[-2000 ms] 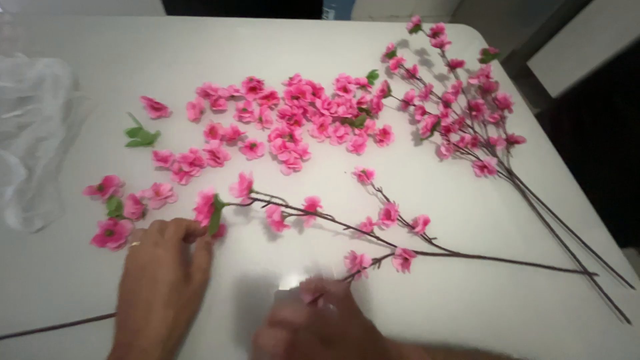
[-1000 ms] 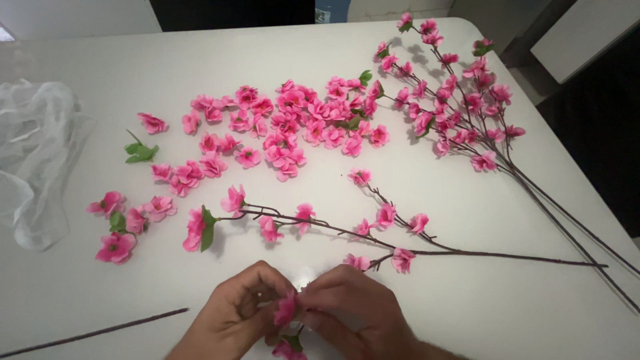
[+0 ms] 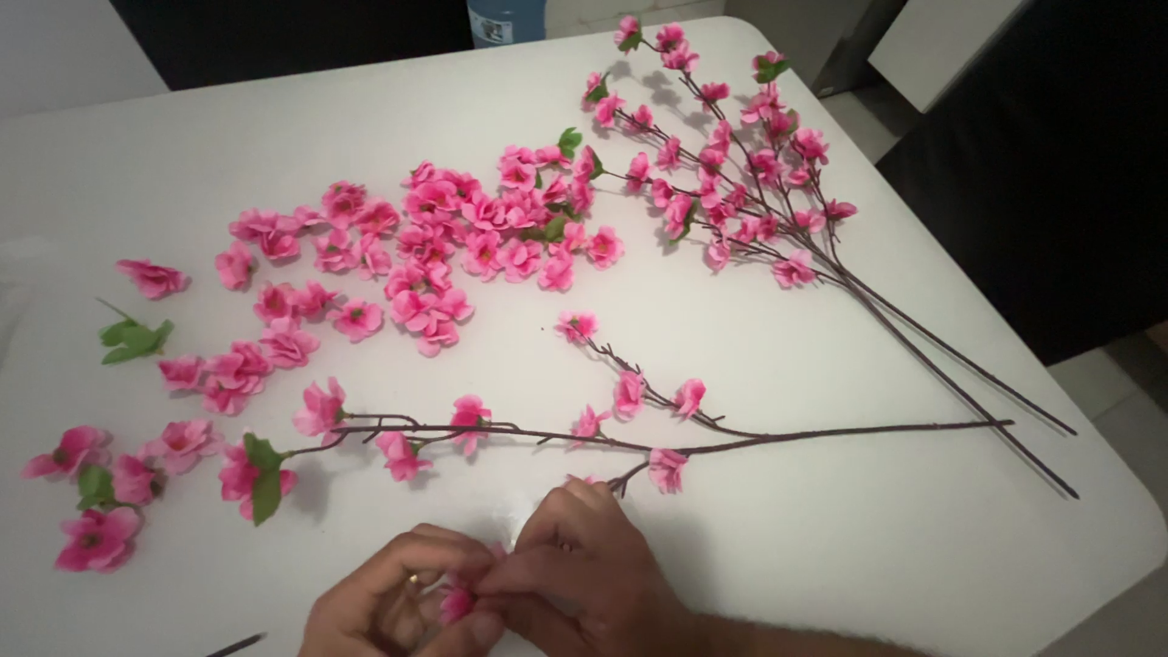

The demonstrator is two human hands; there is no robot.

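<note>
At the bottom centre, my left hand and my right hand meet with their fingertips around a pink artificial blossom; the fingers hide most of it. Just above them lies an artificial branch with a brown stem, several pink blossoms and a green leaf at its left end. A heap of loose pink blossoms spreads over the white table behind it. At the upper right rest long flowering branches, their bare stems pointing to the lower right.
A few blossoms with a leaf lie at the left edge, below a loose green leaf piece. The tip of a dark stem shows at the bottom left. Beyond the far table edge stands a blue container.
Two seconds ago my left hand was at the leafy end of the middle branch; it has moved right to meet my right hand. Since one second ago both hands have stayed together around the blossom.
</note>
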